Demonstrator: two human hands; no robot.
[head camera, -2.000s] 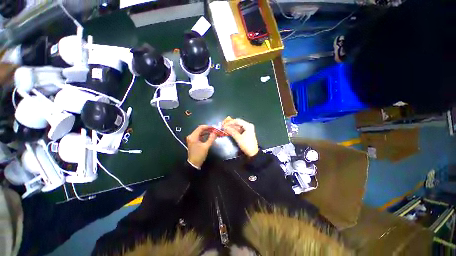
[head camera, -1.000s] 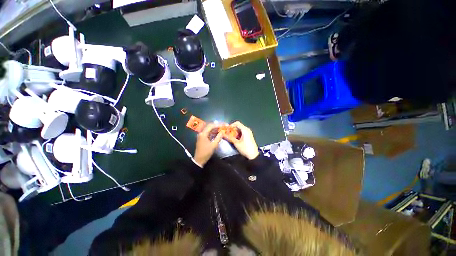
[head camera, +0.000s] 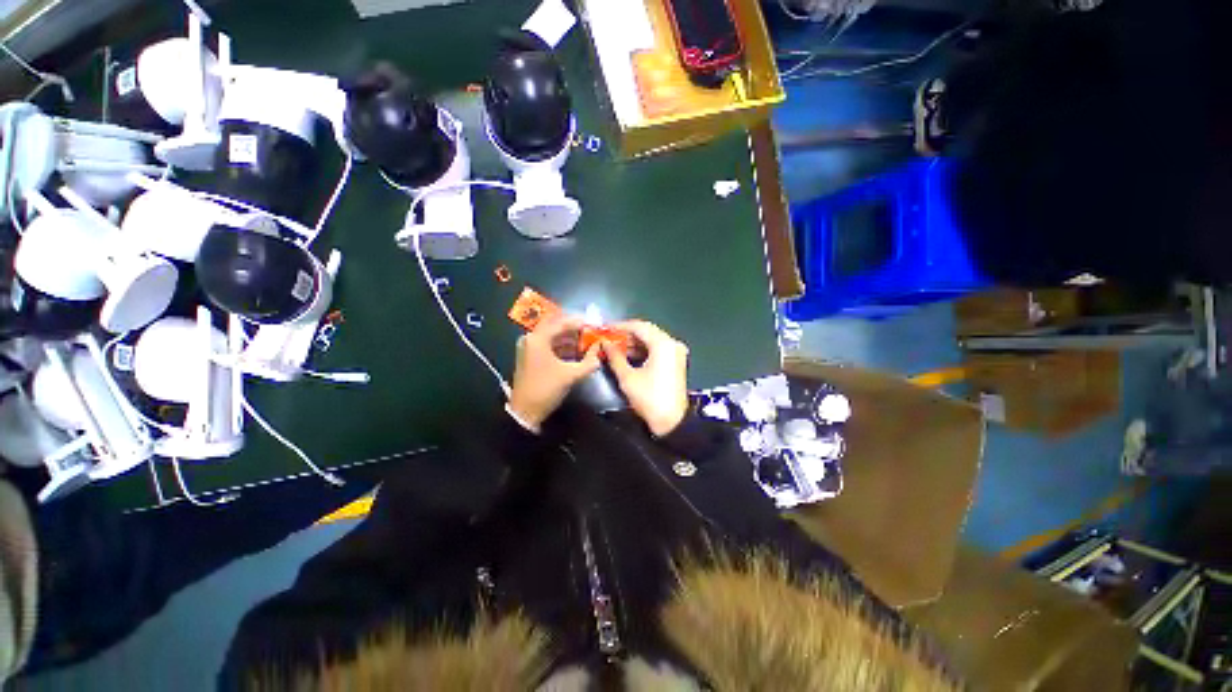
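My left hand (head camera: 547, 371) and my right hand (head camera: 655, 379) meet near the mat's front edge. Their fingertips pinch a small orange piece (head camera: 603, 338) between them. A dark, shiny rounded thing (head camera: 599, 392) shows below the fingers, partly hidden by the hands and jacket. A flat orange square sticker (head camera: 532, 310) with a dark mark in it lies on the green mat just beyond my left fingers. Two white cameras with black ball heads, one (head camera: 530, 129) and another (head camera: 412, 156), lie beyond the hands.
More white-and-black cameras (head camera: 257, 275) are heaped at the left with trailing white cables. A yellow-brown tray (head camera: 650, 135) at the back holds a red-edged phone (head camera: 707, 34). A large carton (head camera: 888, 493) with white parts stands at the right. A blue stool (head camera: 878, 243) is beyond the bench.
The orange square has come into view on the mat beside my left hand since the oldest frame. My fingertips have drawn together on the orange piece. The camera view has shifted slightly.
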